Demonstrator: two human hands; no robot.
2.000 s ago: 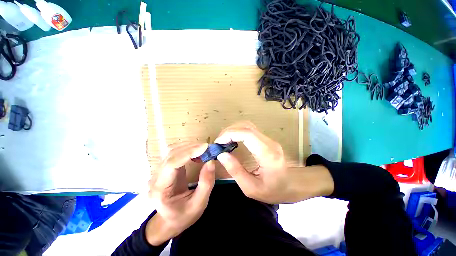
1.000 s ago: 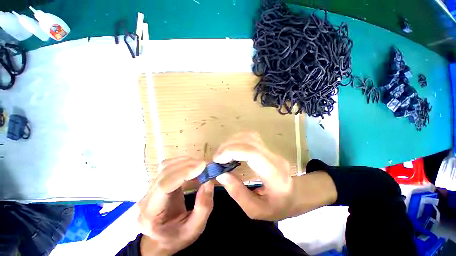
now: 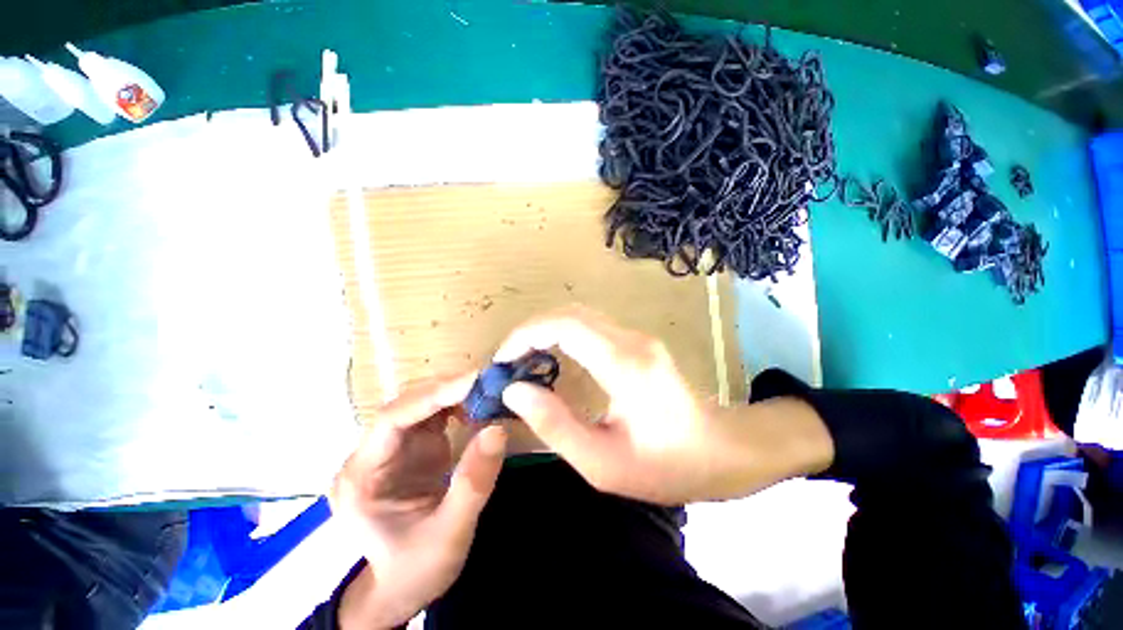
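A small dark-blue fabric piece [image 3: 489, 391] is held between my two hands, above the near part of the cardboard work board [image 3: 456, 246]. A small black cord loop [image 3: 538, 367] sticks out of its right end. My left hand [image 3: 416, 474] has its thumb and fingertips at the left end of the piece. My right hand [image 3: 616, 412] pinches it between thumb and index finger beside the loop. The fingers partly cover the piece. A cord pile [image 3: 720, 148] lies at the board's upper right.
A dark-blue piece with a loop [image 3: 44, 329] lies on the white sheet [image 3: 222, 283] at left. Black scissors handles [image 3: 27, 182] and white bottles [image 3: 117, 84] are upper left. Dark fabric pieces [image 3: 967, 209] and cord bits [image 3: 877, 207] lie on the green top at right.
The black loop now stands out as an open ring from the fabric; earlier only a dark tip showed. Both hands still hold the piece. The head view has shifted slightly.
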